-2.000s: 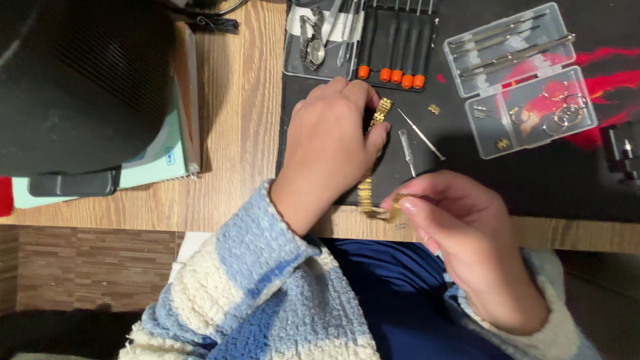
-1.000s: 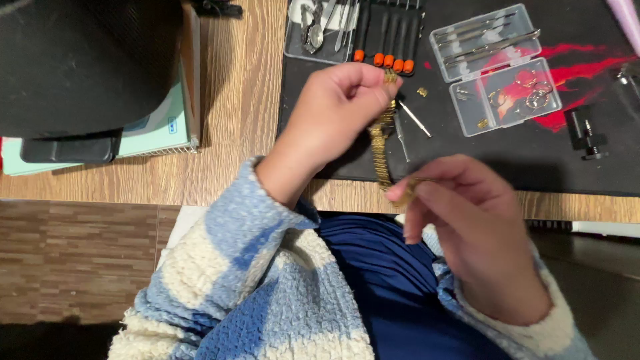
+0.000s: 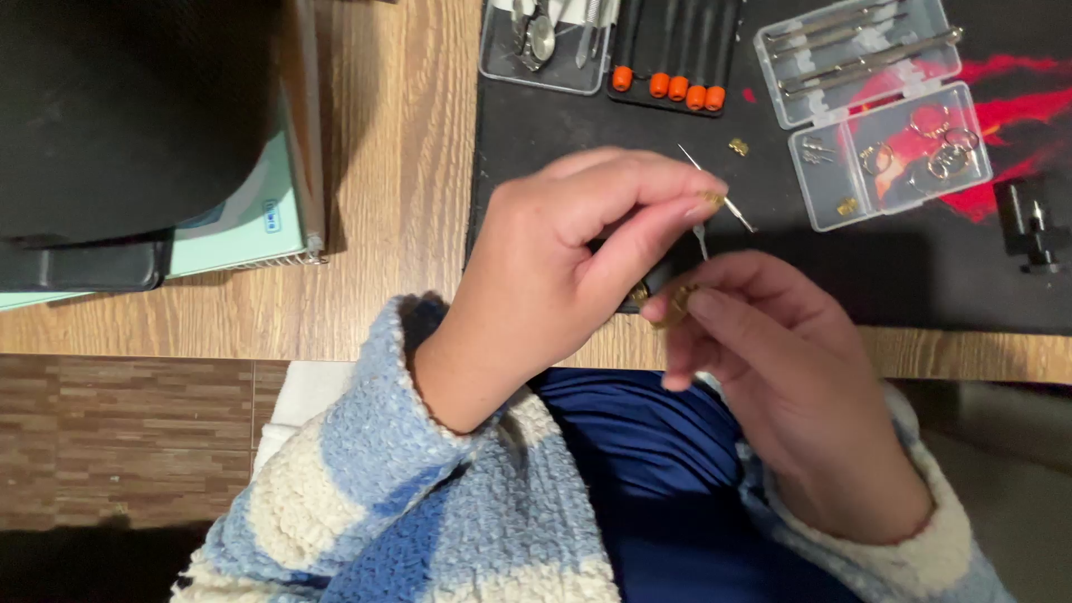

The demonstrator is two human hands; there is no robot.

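Observation:
Between the thumb and forefinger of my left hand [image 3: 569,243] is one end of a gold-coloured metal watch bracelet [image 3: 712,199]. My right hand [image 3: 770,360] pinches the bracelet's other end near the table's front edge. The middle of the bracelet is largely hidden behind my left hand. A thin pointed metal tool [image 3: 740,216] lies on the black mat just beyond my left fingertips, and a second slim tool [image 3: 701,241] lies partly hidden between the hands. A small gold link piece [image 3: 738,147] rests on the mat farther back.
An open clear plastic case [image 3: 808,188] holds slim metal tools, rings and small parts. Behind my hands are a black holder with orange-tipped tools [image 3: 659,85] and a clear tray [image 3: 544,84] with watch parts. At right stands a small black device [image 3: 1038,226]; at left, a spiral notebook [image 3: 243,226].
My left hand, earlier flat over the bracelet on the mat, has lifted and now pinches its end. The right hand stays at the other end.

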